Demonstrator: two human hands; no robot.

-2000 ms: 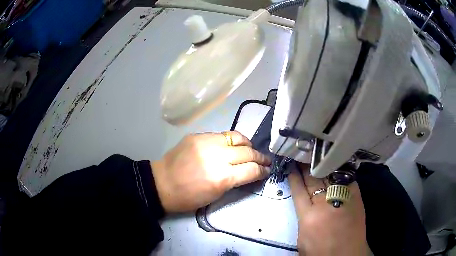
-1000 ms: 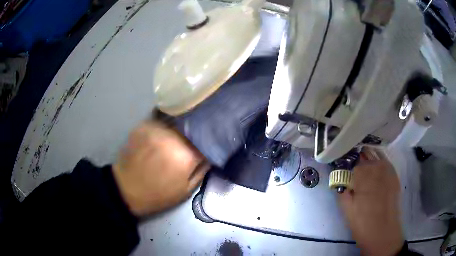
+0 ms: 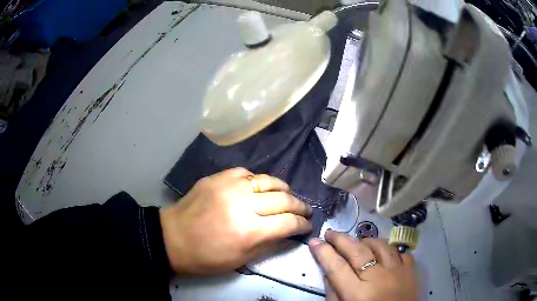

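Observation:
A dark denim garment piece (image 3: 259, 156) lies on the machine bed, running from the left under the lamp shade to the needle area. My left hand (image 3: 235, 220), with a gold ring, rests on it, fingers bent and holding its near edge. My right hand (image 3: 368, 267), with a ring, is cut off by the lower edge; its thumb and index fingertips hold the cloth's near corner. The presser foot (image 3: 340, 203) is dark and partly hidden by cloth and machine head. The round needle plate (image 3: 348, 217) shows to its right.
The off-white machine head (image 3: 377, 100) fills the upper right, with a cream tension dial (image 3: 404, 236) low on it. The cream lamp shade (image 3: 268, 88) hangs left of it over the cloth. The worn table (image 3: 135, 123) extends left. A blue bin (image 3: 73, 20) stands at the upper left.
The cloth, swung up in blur by my left hand a second ago, now lies flatter and spread left. My right hand has moved from beside the dial to the cloth's near corner.

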